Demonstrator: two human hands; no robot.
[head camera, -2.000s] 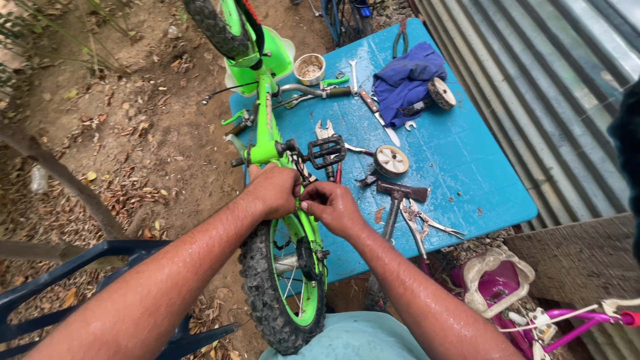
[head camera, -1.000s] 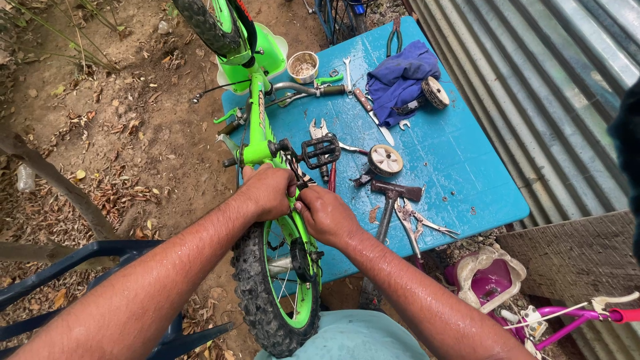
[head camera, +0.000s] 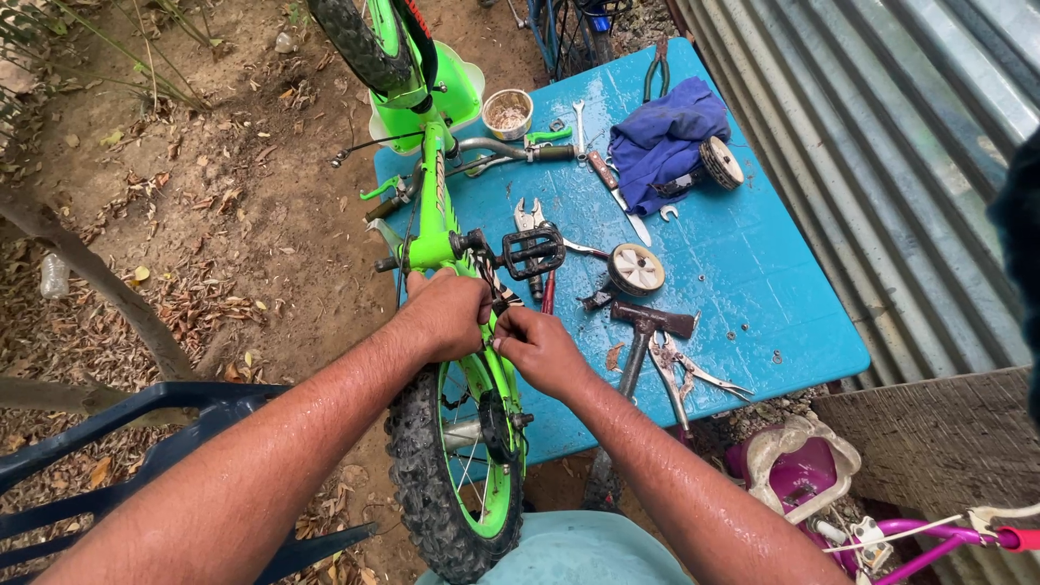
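Note:
A green child's bicycle (head camera: 435, 195) lies upside down or tilted against the blue table, its knobby rear tire (head camera: 422, 479) toward me. My left hand (head camera: 448, 313) is closed around the frame just behind the black pedal (head camera: 532, 250). My right hand (head camera: 536, 345) touches the same part of the frame from the right, thumb and fingertips pinched on a small part or cable that I cannot make out. The fingers hide most of the contact point. Right of the hands lie locking pliers (head camera: 528, 215), a training wheel (head camera: 636, 269) and a hatchet (head camera: 650, 321).
On the blue table (head camera: 756, 268) are a knife (head camera: 626, 203), a wrench (head camera: 579, 130), a blue cloth (head camera: 662, 134), more locking pliers (head camera: 670, 374) and a tub (head camera: 508, 114). A dark plastic chair (head camera: 146, 439) stands left. Corrugated metal (head camera: 853, 146) borders the right; a pink bicycle (head camera: 926, 544) is lower right.
Both hands stay at the same stretch of frame behind the pedal. The fingers of my right hand have shifted slightly there.

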